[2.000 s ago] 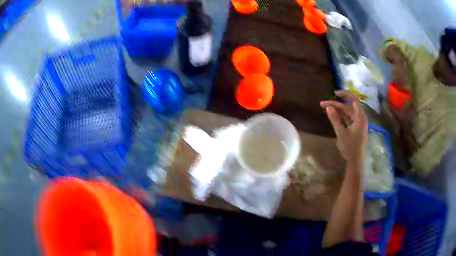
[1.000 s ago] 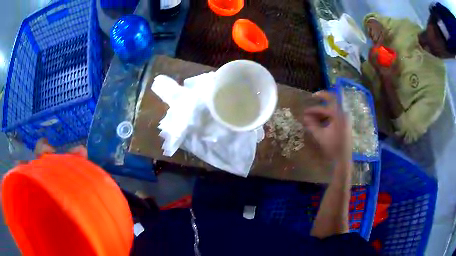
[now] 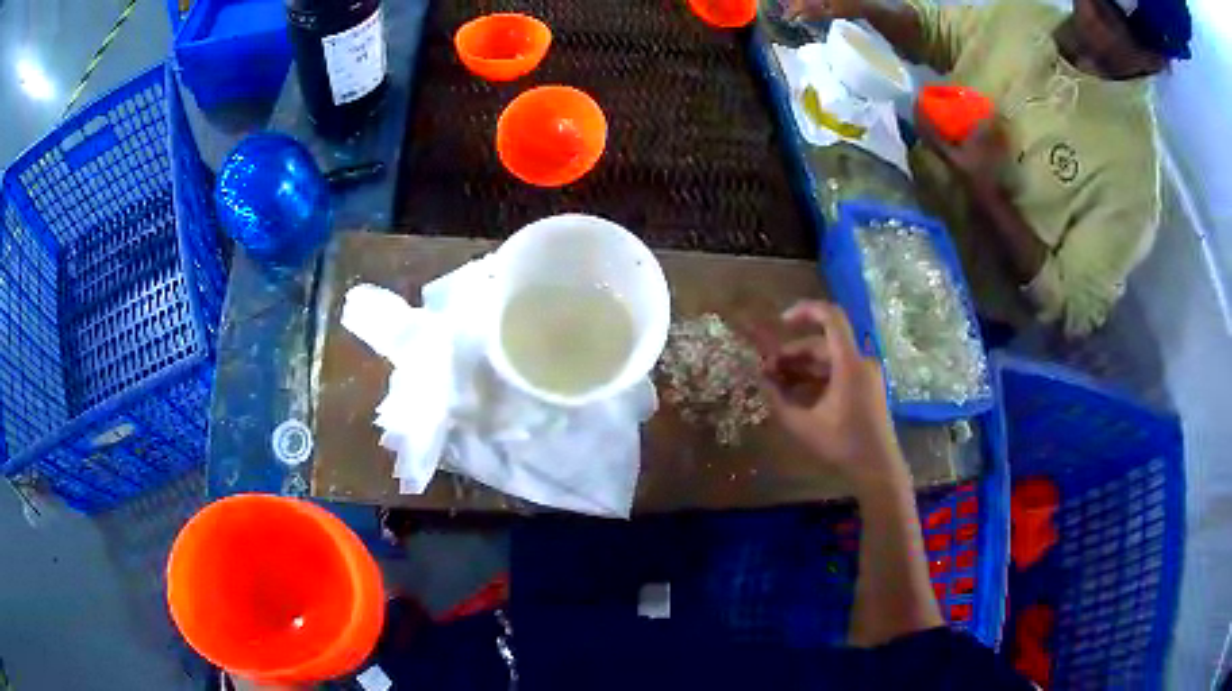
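A stack of orange cups (image 3: 270, 587) is at the lower left, openings facing up; my left hand is hidden behind or below it. My right hand (image 3: 817, 378) is over the brown board at the right edge of a loose pile of small clear parts (image 3: 716, 375), fingertips bent together. Whether it pinches a part cannot be told. A white tub (image 3: 577, 311) of cloudy pale liquid stands left of the pile, on and beside a crumpled white cloth (image 3: 541, 452).
A blue bin (image 3: 926, 317) of clear parts is at the board's right end. Orange cups (image 3: 551, 135) lie on the dark mesh belt (image 3: 635, 162). A dark bottle (image 3: 338, 61) and shiny blue round object (image 3: 273, 193) stand left. Blue crates flank the bench. A person in khaki holds an orange cup.
The view has shifted, so the bench things show further left. The orange stack now shows its openings upward. My right hand is now closer to the pile. The left fingers seen earlier are now hidden.
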